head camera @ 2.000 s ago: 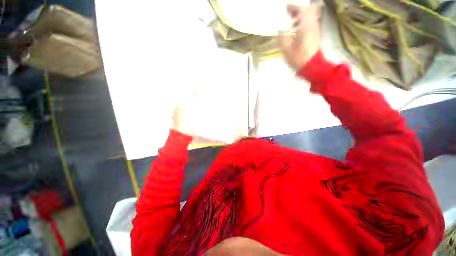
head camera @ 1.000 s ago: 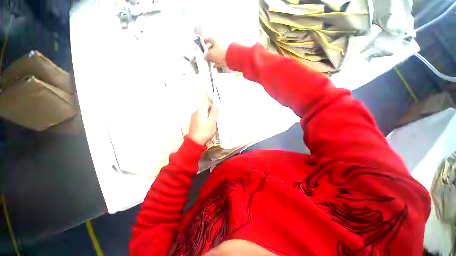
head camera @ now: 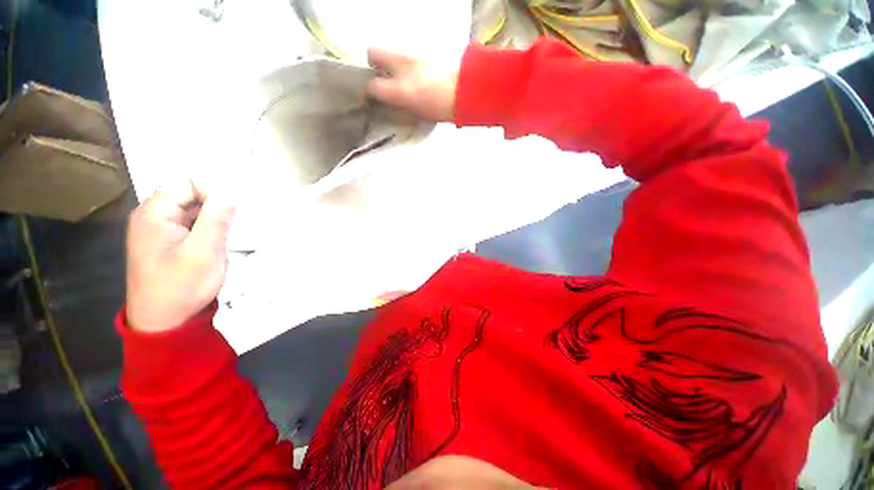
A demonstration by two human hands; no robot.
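Observation:
A pale bag body (head camera: 316,215) lies washed out against the white table, its outline hard to tell. A grey-beige lining (head camera: 311,120) shows in its opening, with a dark slit at its lower right. My right hand (head camera: 412,84) holds the lining's upper right edge between thumb and fingers. My left hand (head camera: 177,254) is at the left, with thumb and fingers bent together at the bag's pale left side; what lies between them is washed out.
A white table (head camera: 134,86) lies under the work. A heap of grey-olive pieces with yellow edges (head camera: 613,33) is at the top right. A white cable (head camera: 834,77) hangs at the far right. Brown folded shapes (head camera: 62,172) are beyond the table's left edge.
My hands were close together along a narrow bag mouth. My left hand has moved left and my right hand slightly up and right. The lining now shows wide between them.

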